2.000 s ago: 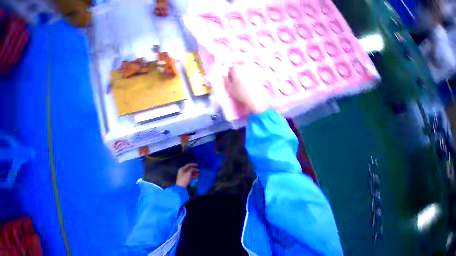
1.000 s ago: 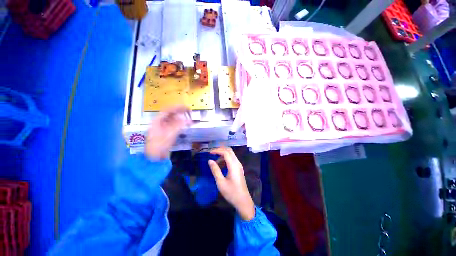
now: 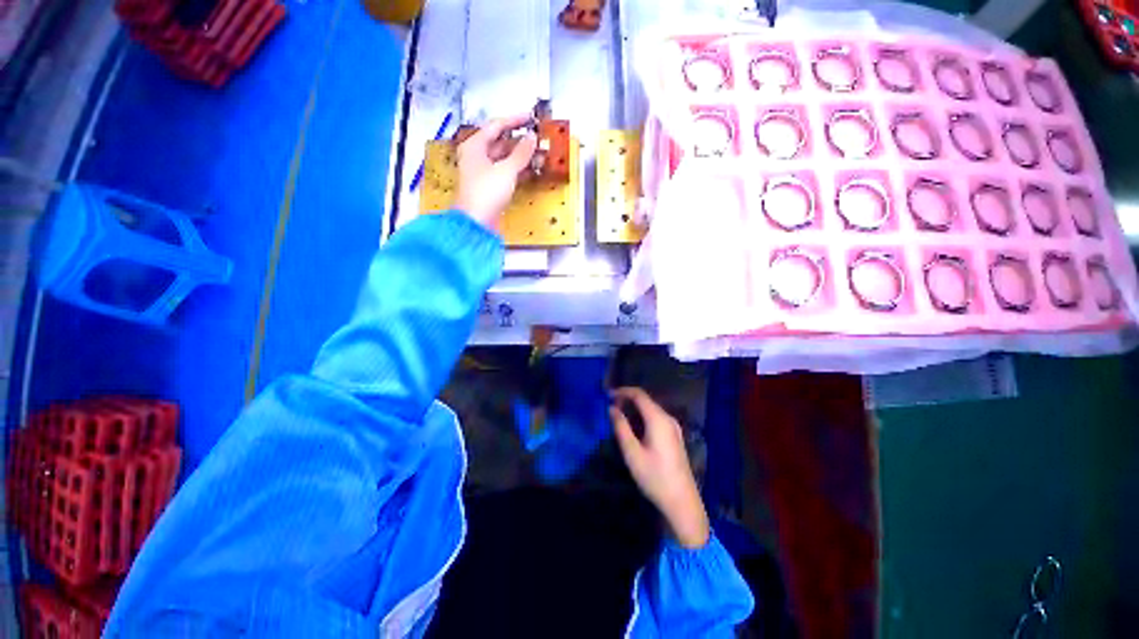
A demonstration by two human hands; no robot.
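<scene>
My left hand (image 3: 491, 169) reaches onto the orange-brown work fixture (image 3: 553, 150) on the yellow base plate (image 3: 537, 219). Its fingers cover part of the fixture, and whether they hold a watch case cannot be told. My right hand (image 3: 660, 462) is low in front of the machine's front edge, thumb and fingers apart, with nothing visible in it. The pink blister tray (image 3: 918, 231) lies to the right, with rows of silver ring-shaped watch cases (image 3: 877, 281) in its pockets. No rings show at the left end of its two nearest rows.
The white machine housing (image 3: 550, 302) carries the plates, with a narrower yellow plate (image 3: 617, 187) beside the first. A blue stool (image 3: 131, 256) and red crates (image 3: 106, 487) stand on the left. Loose rings (image 3: 1044, 580) lie on the green bench (image 3: 949, 499) at lower right.
My left hand has moved forward from the housing's front edge onto the fixture. My right hand has shifted right and slightly down in the picture. The view has shifted, so the tray appears larger.
</scene>
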